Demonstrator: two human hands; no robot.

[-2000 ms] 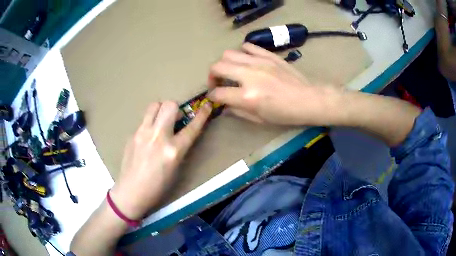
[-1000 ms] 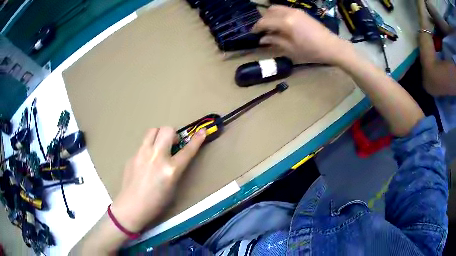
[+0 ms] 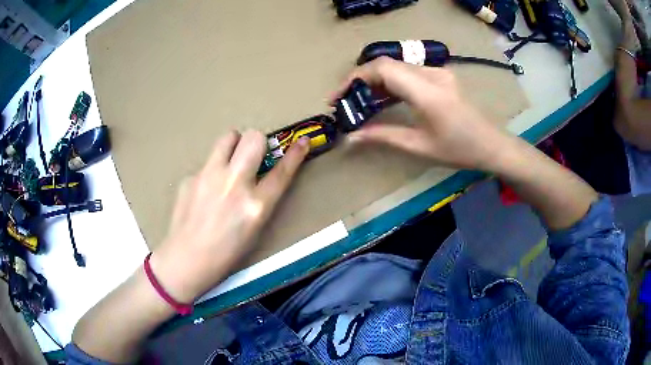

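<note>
The open lower housing (image 3: 311, 135) lies on the brown cardboard sheet, with the yellow battery cell, red and yellow wires and a bit of green board showing. My left hand (image 3: 232, 192) holds its left end, a fingertip resting on the yellow cell. My right hand (image 3: 421, 107) holds a black top cover (image 3: 355, 107) between thumb and fingers, tilted, at the housing's right end. The housing's cable lead is mostly hidden behind the cover and my right hand.
A closed unit (image 3: 403, 53) with a pale band and lead lies beyond my right hand. Dark covers (image 3: 371, 6) are at the top edge. Unassembled units (image 3: 61, 187) are piled at left. More units (image 3: 546, 21) lie at upper right, near another person's arm (image 3: 632, 85).
My right hand has come back from the stack of dark covers with a top cover and is now at the housing. My left hand still holds the housing.
</note>
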